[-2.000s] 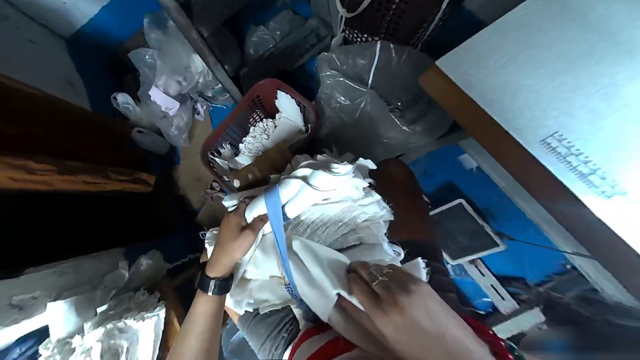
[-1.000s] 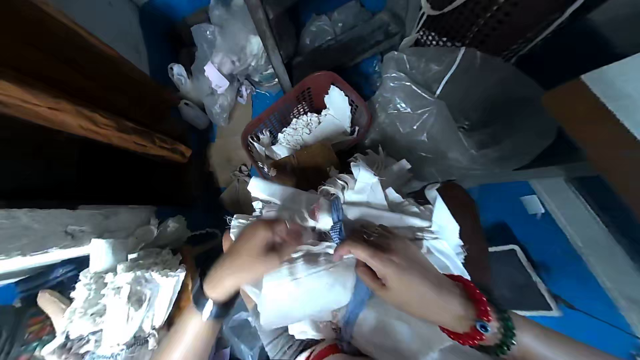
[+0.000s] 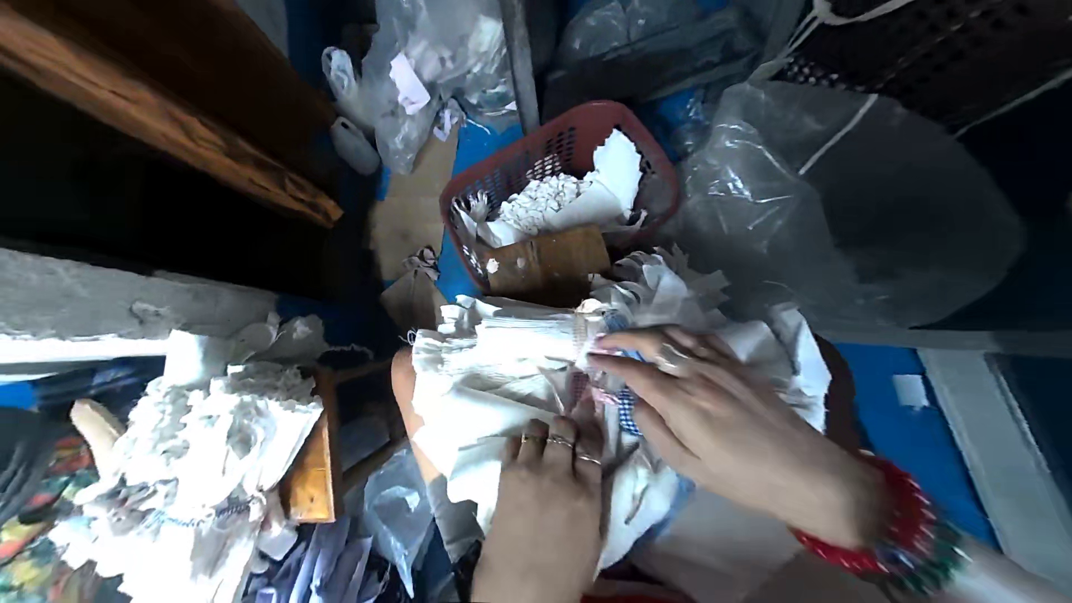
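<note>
A thick bundle of white fabric pieces (image 3: 494, 368) lies across the person's lap, with ragged edges fanned out. Around its middle runs a blue checked cloth strip (image 3: 626, 410), beside some pinkish cloth. My left hand (image 3: 553, 486) presses on the white fabric just left of the strip, its fingertips at the pinkish cloth. From the right, my right hand (image 3: 712, 410) reaches over the strip with thumb and forefinger near the middle of the bundle. Whether its fingertips pinch the cloth is hard to tell.
A red plastic basket (image 3: 494, 167) holding white cloth stands in front, with a wooden block (image 3: 553, 260) at its near edge. Clear plastic bags (image 3: 754, 184) lie right of it. At left, white fabric pieces (image 3: 218, 435) are piled by a wooden edge (image 3: 311, 477).
The long blue strip seen lying across the bundle two seconds ago is now gathered near its middle. Both hands have moved in close together there. The view has shifted.
</note>
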